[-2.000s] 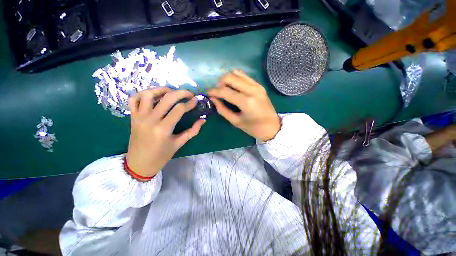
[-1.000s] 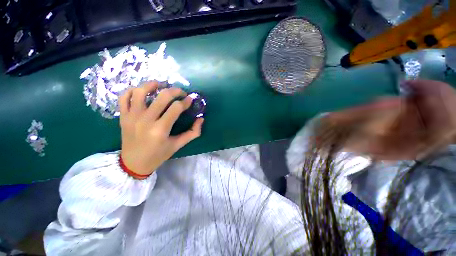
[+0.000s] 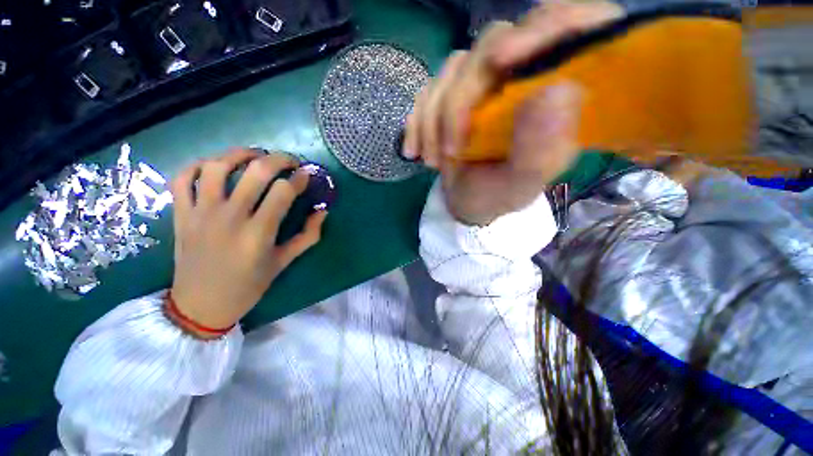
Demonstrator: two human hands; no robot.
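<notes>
My left hand (image 3: 234, 223) holds a small round black unit (image 3: 318, 187) between thumb and fingers on the green mat. The unit is partly hidden under the fingers. My right hand (image 3: 499, 116) is closed around the large orange electric screwdriver (image 3: 651, 93), blurred. Its dark nose lies over the right edge of the round grey screw plate (image 3: 370, 102); its tip is not clearly visible. A heap of silvery-white small parts (image 3: 89, 218) lies left of my left hand, not touching it.
A black compartment tray (image 3: 214, 58) runs along the upper left, with units showing bright rectangles in its pockets. The green mat's front edge (image 3: 357, 283) crosses in front of me. A person's pale smock (image 3: 677, 267) is at the right. Hair strands hang at the lower right.
My right hand, empty near the unit at first, reached right, took hold of the orange screwdriver and brought it to the screw plate. The view has shifted right. My left hand still holds the unit.
</notes>
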